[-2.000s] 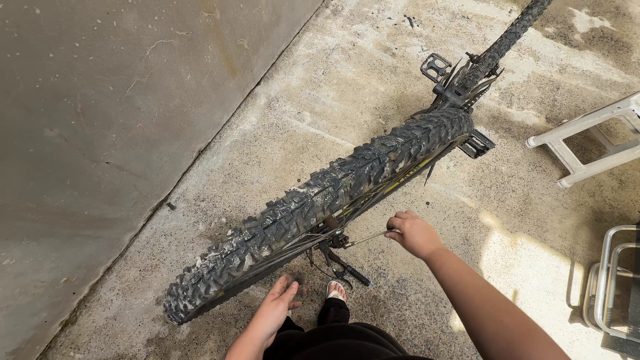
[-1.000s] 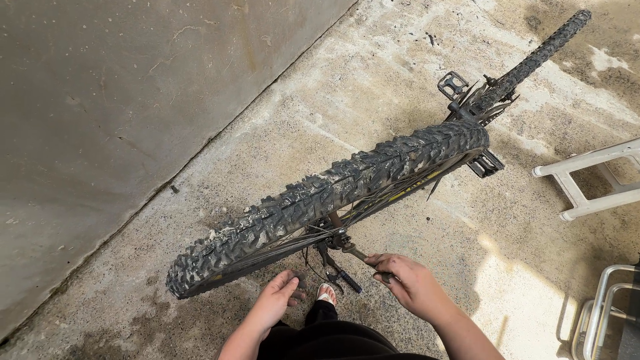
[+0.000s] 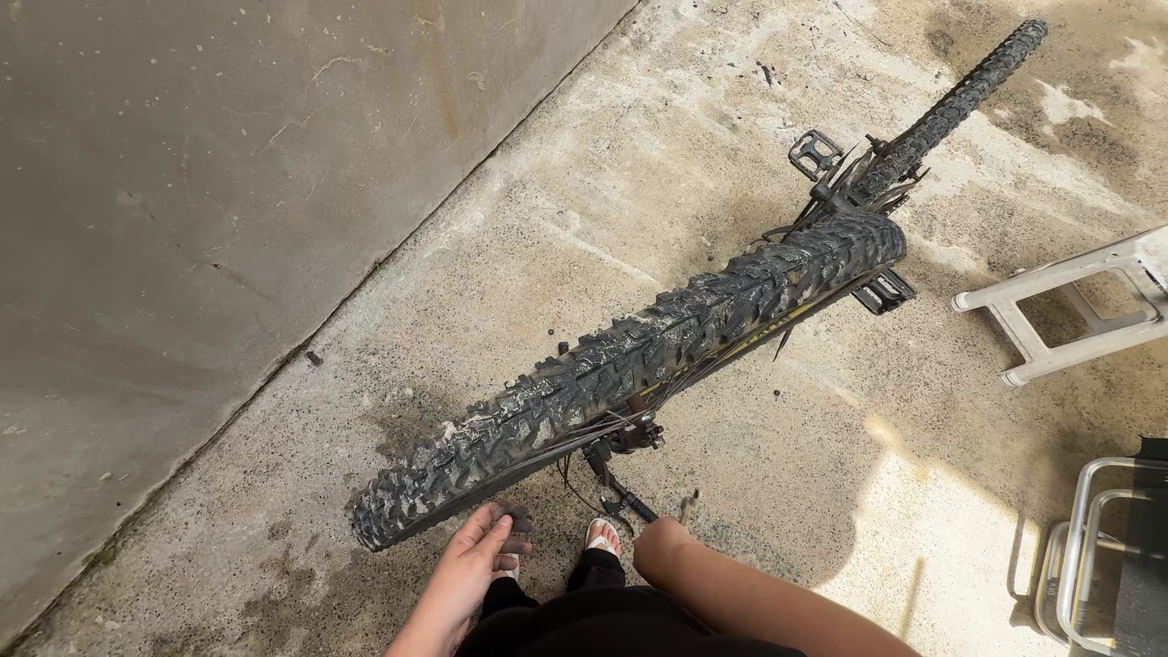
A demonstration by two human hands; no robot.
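Note:
A bicycle stands upside down, its muddy knobby front tire [image 3: 630, 365] nearest me and the rear tire [image 3: 967, 105] at the upper right. My left hand [image 3: 484, 552], with dirty fingertips, is beside the low end of the near tire, fingers apart and nothing seen in it. My right hand [image 3: 666, 543] is low by the handlebar grip [image 3: 641, 508], its fingers mostly hidden behind the wrist. A tool's end [image 3: 691, 502] sticks out past this hand; its kind is unclear. Above the handlebar sits the wheel hub [image 3: 639, 433], which neither hand touches.
A concrete wall [image 3: 228, 182] runs along the left. At the right are a white plastic stool [image 3: 1022, 333] and a metal-framed chair [image 3: 1072, 547]. Two pedals, one of them the upper pedal [image 3: 815, 155], stick out from the bicycle. My sandaled foot [image 3: 602, 538] is below the handlebar.
My right hand has moved from the hub down toward my body, with the tool coming away from the hub. My left hand stays near the tire.

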